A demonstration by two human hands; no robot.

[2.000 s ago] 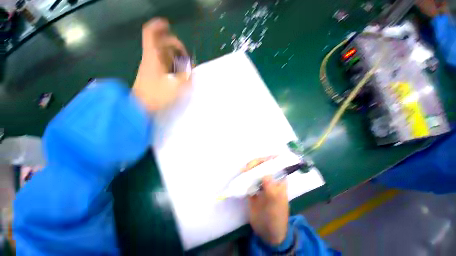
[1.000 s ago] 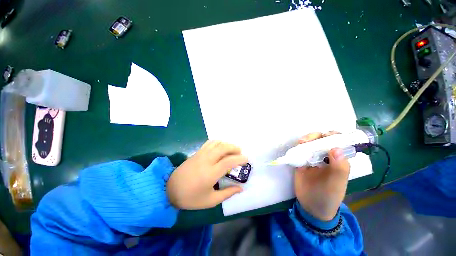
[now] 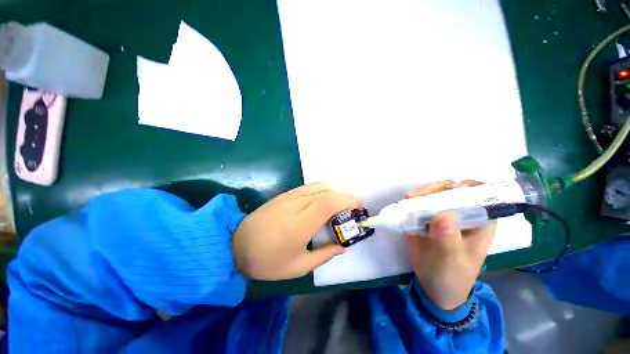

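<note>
My left hand (image 3: 290, 231) pinches a small black electronic module (image 3: 351, 228) with a white and yellow label between thumb and fingers, over the lower part of the white paper sheet (image 3: 407, 97). My right hand (image 3: 449, 259) holds the white dispensing syringe (image 3: 452, 207) lying nearly level, its thumb on the near side. The pale yellow dispensing needle (image 3: 366, 223) points left and is at the module's right side, over its face. Whether it touches cannot be told. A green cap (image 3: 530, 176) sits at the syringe's rear.
A yellowish hose (image 3: 594, 166) runs from the cap to the grey controller (image 3: 619, 117) at the right edge. A black cable (image 3: 568, 238) loops behind the syringe. A cut white paper piece (image 3: 190, 90), a translucent bottle (image 3: 59, 59) and a pink-white phone (image 3: 40, 138) are at left.
Two seconds ago my left hand was raised over the sheet's far left. It came down with the module, which now meets the needle tip, its label facing up. The view has shifted.
</note>
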